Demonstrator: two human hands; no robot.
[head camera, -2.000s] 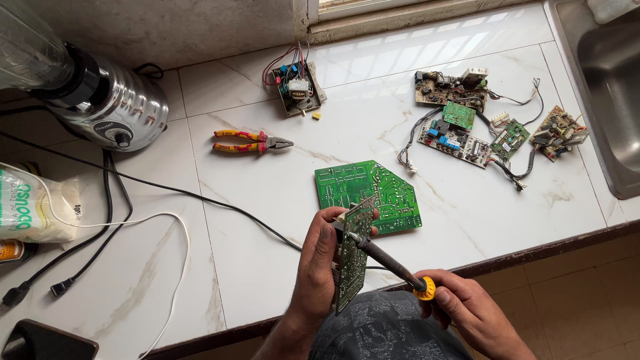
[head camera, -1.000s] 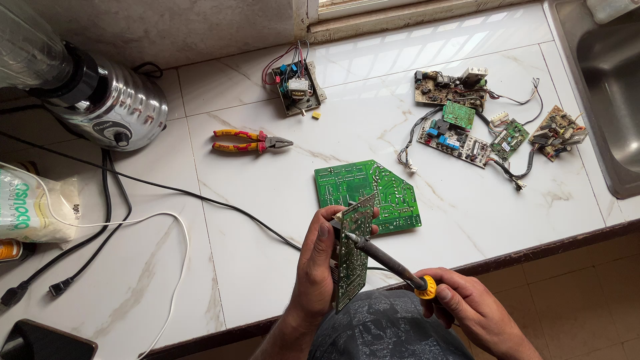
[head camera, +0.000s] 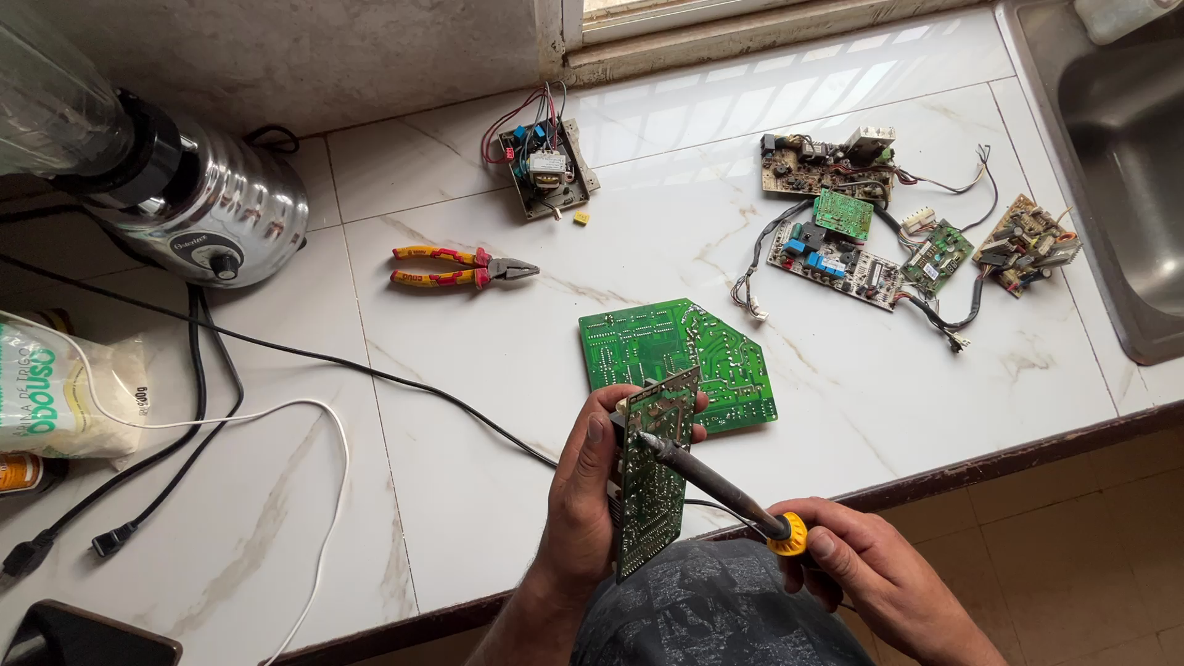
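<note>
My left hand (head camera: 587, 490) grips a narrow circuit board (head camera: 655, 490), tilted on edge near the counter's front, solder side toward the right. A soldering iron (head camera: 731, 490) with a yellow collar is in my right hand (head camera: 856, 555); its tip is at the upper part of that board, though exact contact cannot be told. Behind my left hand a larger green circuit board (head camera: 684, 356) lies flat on the tiled counter, partly covered. Combination pliers (head camera: 462, 267) with red and yellow handles rest further back on the left.
Several circuit boards with wires (head camera: 832, 254) lie at the back right, beside a steel sink (head camera: 1124, 166). A small boxed circuit with a transformer (head camera: 548, 171) sits near the window. At the left stand a blender (head camera: 217, 208) and a flour bag (head camera: 69, 388), with cords (head camera: 305, 347) across the counter.
</note>
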